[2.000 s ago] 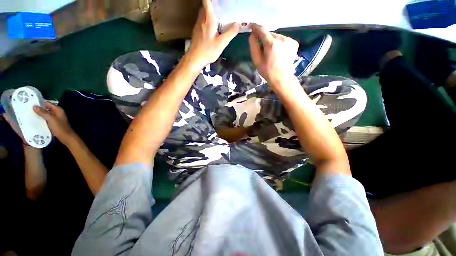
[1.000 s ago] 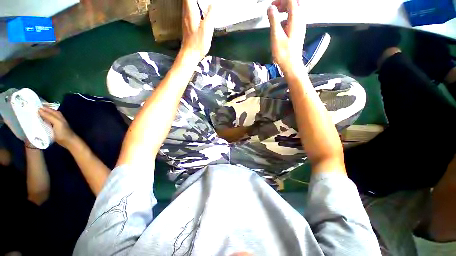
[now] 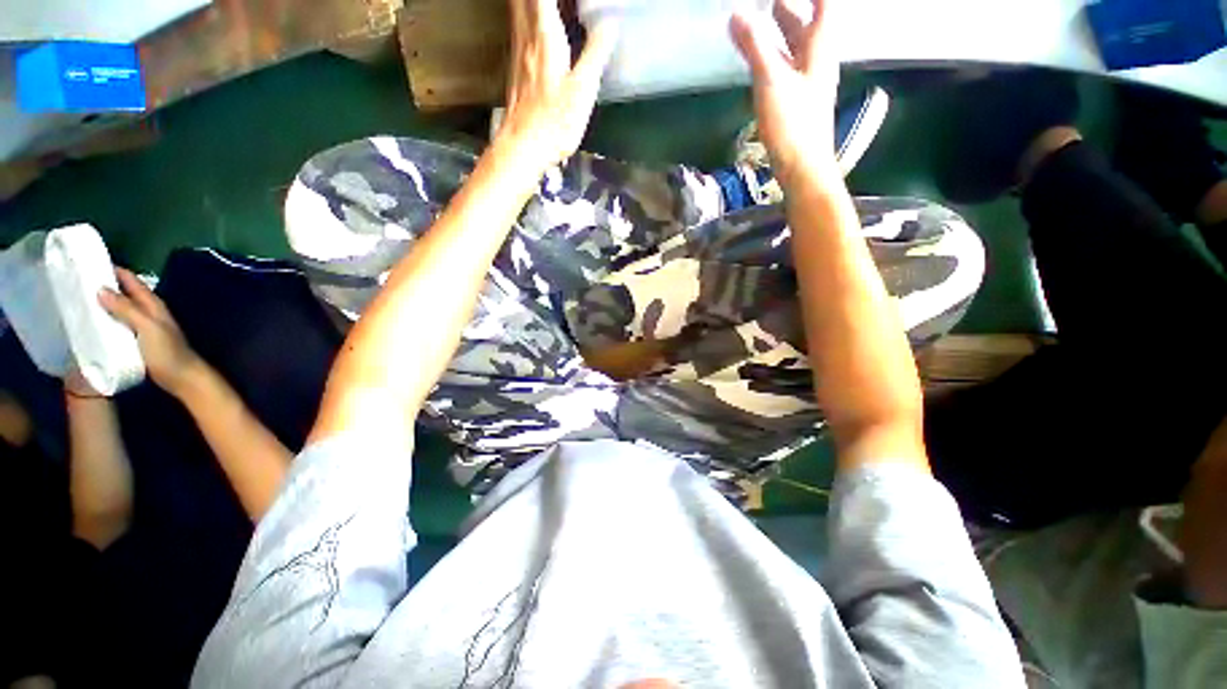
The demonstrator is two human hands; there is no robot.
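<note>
A pale, whitish oval case is at the top edge, over the near side of the white table covering. Glare blurs its outline, and its upper part is cut off. My left hand is at its left end, with the thumb over the edge and the other fingertips cut off by the frame top. My right hand is at its right end, thumb near the edge and fingers spread. Whether my right hand grips the case cannot be told. No small part shows inside the case.
Blue boxes lie on the white surfaces at upper left and upper right. A wooden pallet is under the covering. At left, a person holds a white oval tray beside a clear shell. Another person's dark-clothed leg is at right.
My right hand has moved from the case's near edge to its right end, and its fingers have spread. The neighbour's white tray has turned more edge-on.
</note>
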